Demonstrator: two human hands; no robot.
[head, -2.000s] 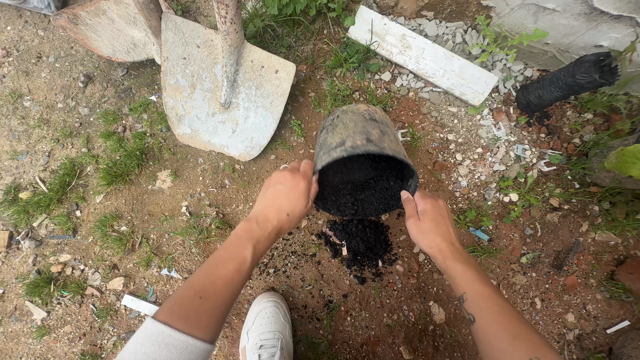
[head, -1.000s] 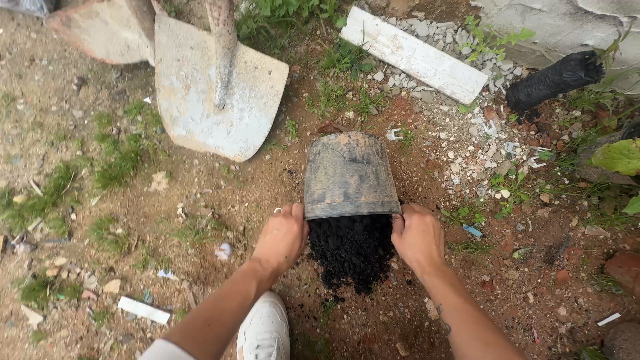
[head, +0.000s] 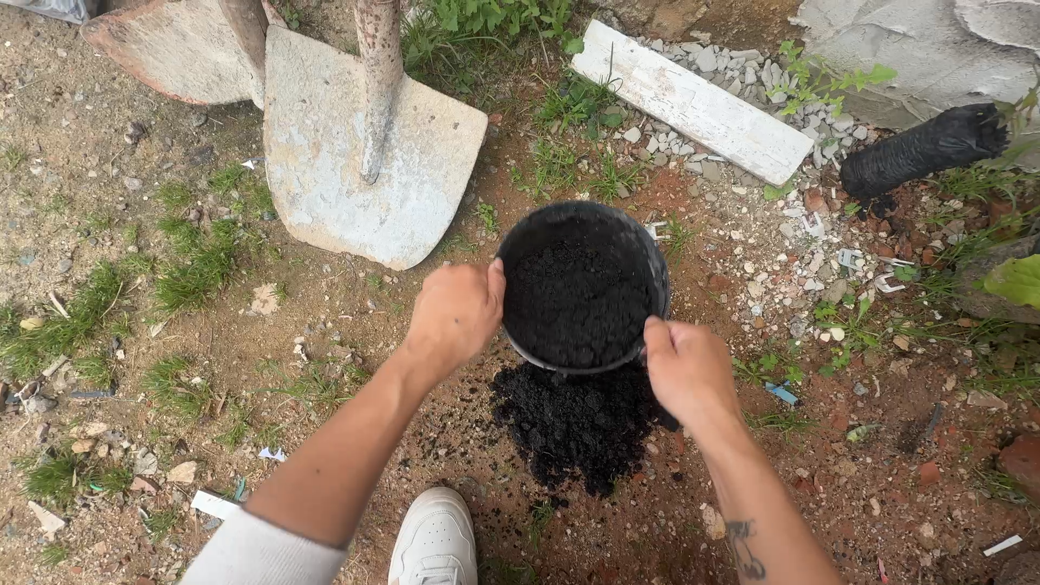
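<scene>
A black bucket [head: 660, 268] hangs between my hands above the ground, its mouth facing up toward me. Dark, crumbly soil-like material [head: 581, 301] lies inside it. My left hand [head: 459, 313] grips the rim on the left side, and my right hand [head: 691, 366] grips it at the lower right. Just below the rim, a heap of the same black material [head: 577, 431] rests on the reddish dirt, its upper part hidden by the bucket.
Two worn shovels [head: 366, 162] [head: 183, 53] lie at the upper left. A white board [head: 691, 101] sits on gravel near a pale rock-like mass [head: 934, 57]. A black cylindrical bundle [head: 922, 154] is at the right. My white shoe [head: 435, 536] stands below the heap.
The bucket was tipped steeply with its mouth down over the heap one second ago; now it is turned back up, showing its inside. The heap is larger than two seconds ago.
</scene>
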